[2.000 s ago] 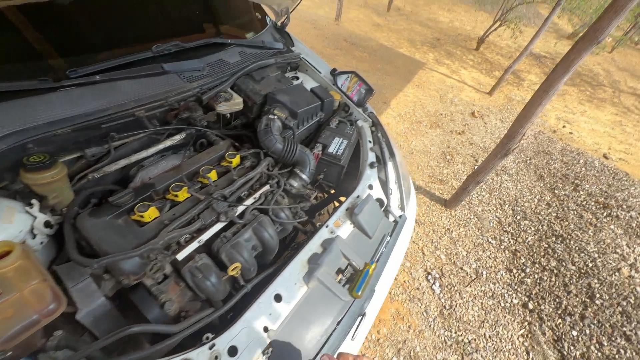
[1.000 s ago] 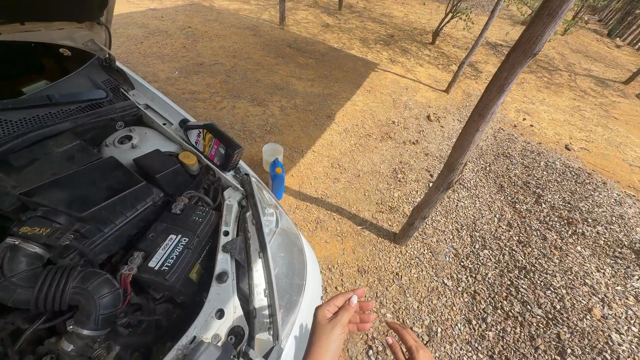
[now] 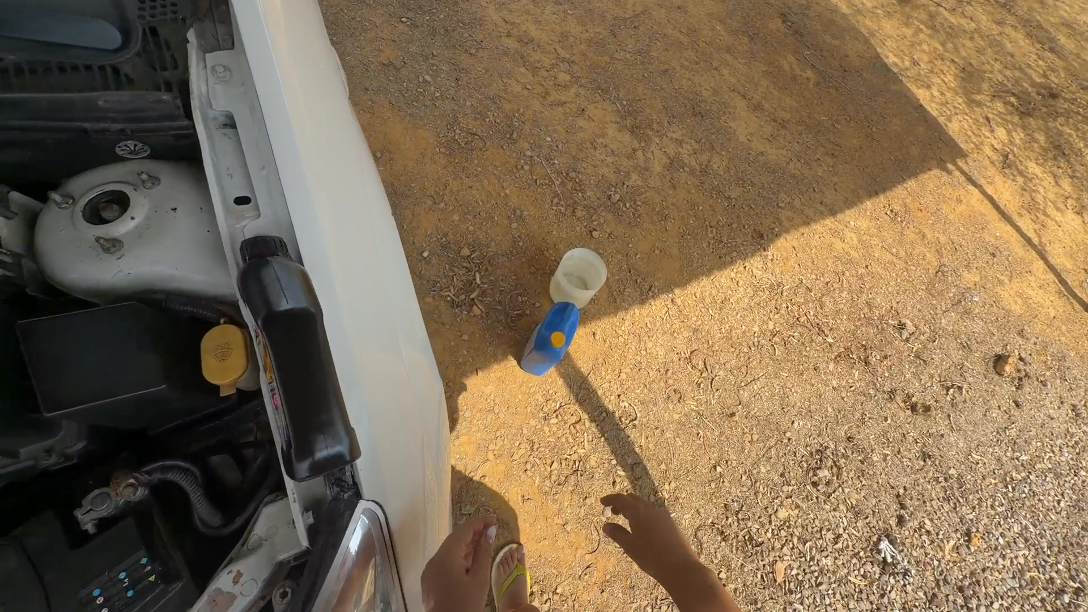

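My left hand (image 3: 459, 564) is at the bottom, beside the car's front corner, fingers raised and nothing seen in it. To its right, my right hand (image 3: 648, 537) reaches over the ground with fingers apart, holding nothing. Beyond both hands, a blue plastic jug (image 3: 544, 348) with a yellow cap stands on the dirt. Just behind it is a translucent white plastic container (image 3: 580, 276), open at the top. A black plastic oil bottle (image 3: 297, 365) lies along the white fender's inner edge, its black cap pointing away from me.
At the left is the open engine bay, with a strut tower (image 3: 136, 229), a yellow washer-fluid cap (image 3: 225, 355) and a battery (image 3: 119, 565). The white fender (image 3: 374, 297) and headlight (image 3: 365, 565) border it. My sandalled foot (image 3: 510, 576) is on the ground between my hands.
The view has swung toward the fender and the ground beside it. Both hands, together near the headlight one second ago, are now wider apart.
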